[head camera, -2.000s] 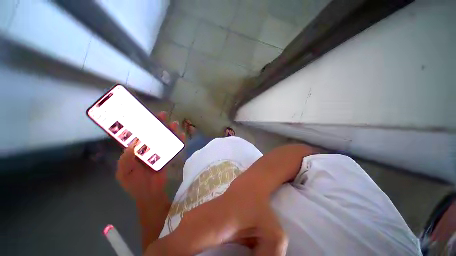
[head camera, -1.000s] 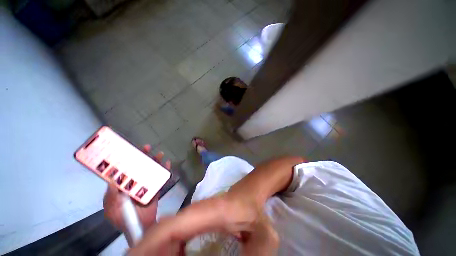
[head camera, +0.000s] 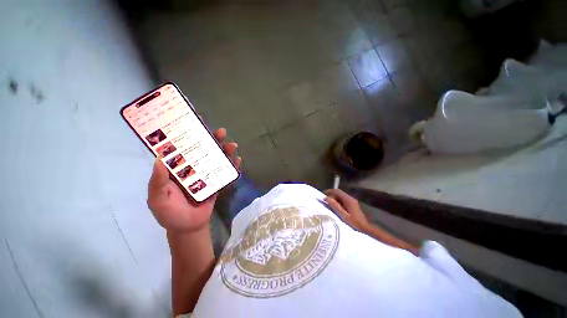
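Observation:
My left hand (head camera: 183, 202) holds a smartphone (head camera: 181, 144) upright, tilted to the left. Its bright screen faces me and shows a list with small reddish pictures. The fingertips show along its right edge and the thumb is at its lower left. My right hand (head camera: 347, 206) is low at the right side of my white shirt, partly hidden by it. A short white stick, which looks like the cigarette (head camera: 336, 181), stands up from its fingers.
A round dark waste bin (head camera: 362, 151) stands on the tiled floor (head camera: 292, 93) beyond my right hand. White ceramic bowls, perhaps urinals (head camera: 479, 121), line the right wall. A white surface with dark stains (head camera: 68, 155) runs along the left.
My right hand has moved from across my chest down to my right side, with the cigarette now at its fingers. The phone has moved up and right. The view now shows the bin and ceramic bowls.

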